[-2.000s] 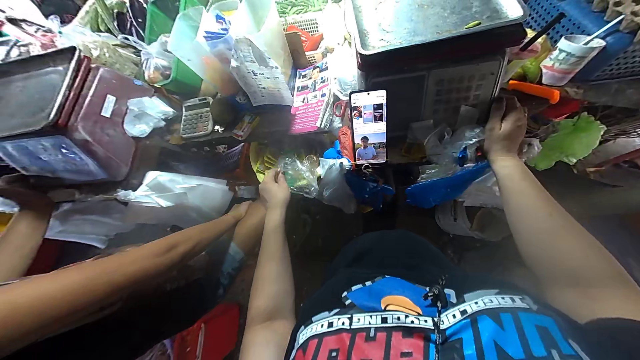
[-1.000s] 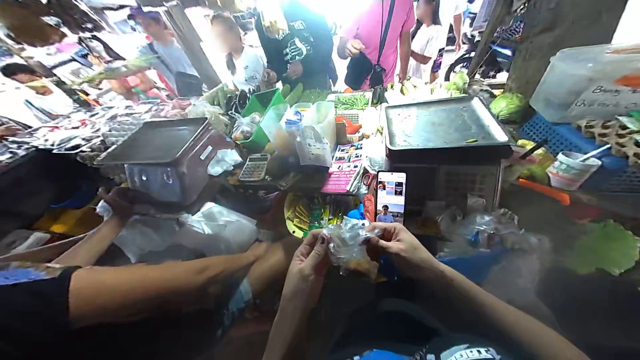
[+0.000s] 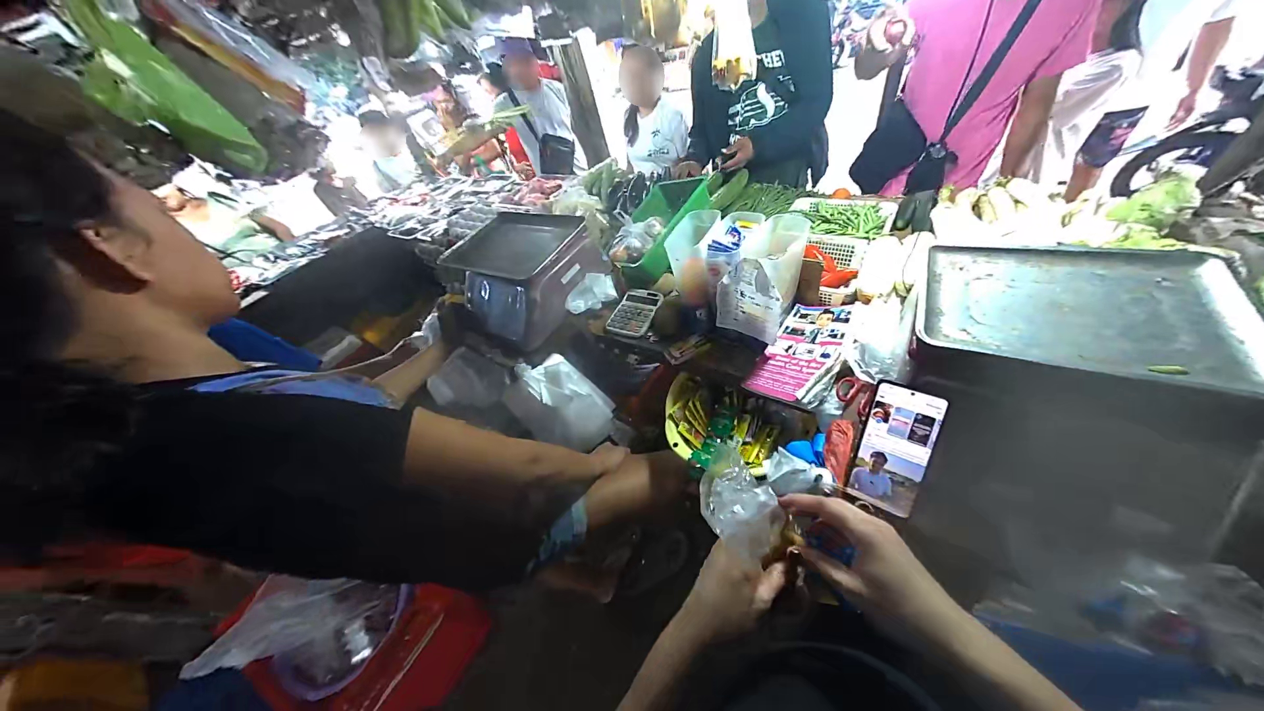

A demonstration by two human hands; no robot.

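A small clear plastic bag point(image 3: 741, 509) is between my two hands, in front of my body. My left hand point(image 3: 736, 583) grips its lower end from the left. From the right, my right hand point(image 3: 854, 553) has its fingertips at the bag's lower end; part of the grip is hidden. Just beyond the bag is a yellow round basket point(image 3: 681, 420) of small yellow and green packets. A smartphone point(image 3: 897, 449) with a lit screen leans upright beyond my right hand. Red-handled scissors point(image 3: 851, 391) and a pink printed leaflet point(image 3: 800, 360) lie behind.
A co-worker's forearm point(image 3: 504, 454) reaches in from the left. Farther back are a calculator point(image 3: 634, 313), translucent plastic containers point(image 3: 780, 247), a scale with a metal tray point(image 3: 523, 245) and a large metal tray point(image 3: 1076, 301) at right. Vegetables and several people stand beyond the counter.
My right hand has come from beside the scale at right to meet my left hand at the bag. The view has swung up and left, showing the co-worker and people beyond the counter.
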